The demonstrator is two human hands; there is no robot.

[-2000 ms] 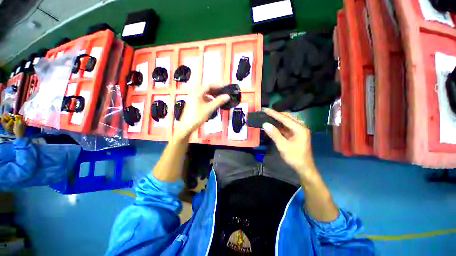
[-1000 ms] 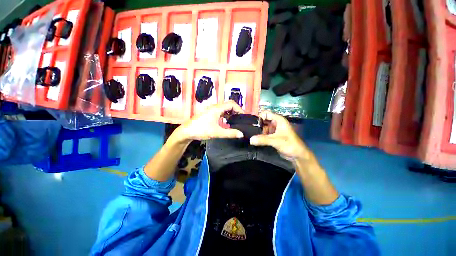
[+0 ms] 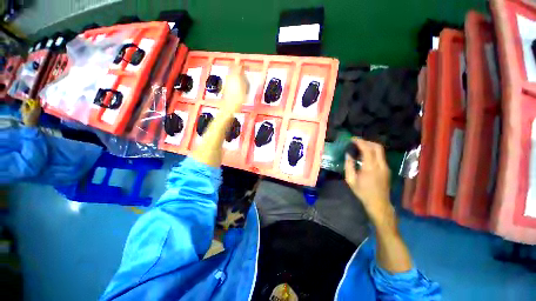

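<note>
An orange-red foam tray (image 3: 247,161) holds black looped watches on white slips in two rows. A watch (image 3: 273,89) lies in the fourth top pocket and another watch (image 3: 310,94) in the fifth. My left hand (image 3: 236,88) is over the third top pocket, back of the hand upward; its fingertips and anything in them are hidden or blurred. My right hand (image 3: 369,173) is right of the tray, fingers closed on a small dark piece, apparently a foam insert (image 3: 353,150), partly hidden and blurred. A pile of black foam inserts (image 3: 376,103) lies behind it.
Orange-red trays (image 3: 432,141) stand stacked at the right. More trays (image 3: 150,44) with watches, under clear plastic film (image 3: 82,76), are at the left. A black box (image 3: 300,32) with a white label sits behind. Another person's hand (image 3: 30,111) shows far left above a blue stool (image 3: 117,179).
My hands have parted from the piece they held together near my lap. My left hand moved up over the tray, my right hand rightward. The fourth top pocket, empty before, now holds a watch.
</note>
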